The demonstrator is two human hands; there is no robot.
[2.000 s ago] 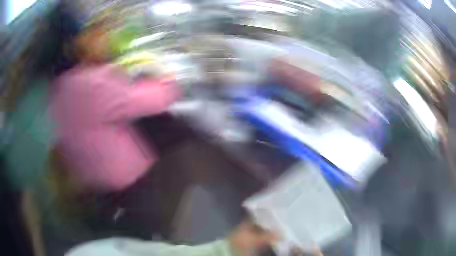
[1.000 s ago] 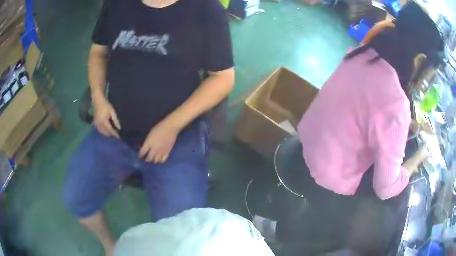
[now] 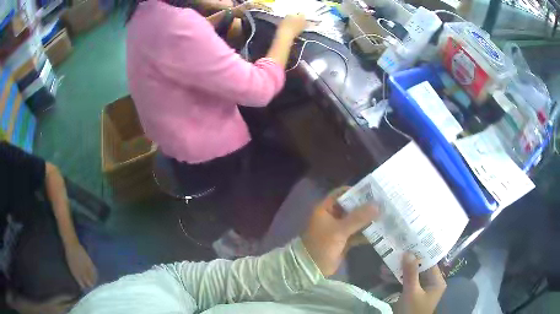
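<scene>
A white printed leaflet with small print and a few dark bars is held open above my lap, in front of the blue tray. My left hand grips its left edge, with the thumb on top of the sheet. My right hand holds its lower edge near the bottom of the picture, thumb on the print; the hand is partly cut off by the picture's edge. The fingers behind the sheet are hidden.
The blue tray on the dark bench holds loose sheets and a red-and-white pack. White cables loop behind. A person in pink sits ahead left by a brown carton. Another person's arm shows at far left.
The view has swung back from the seated person in black to the bench. Both my hands and the leaflet, out of view one second ago, now show.
</scene>
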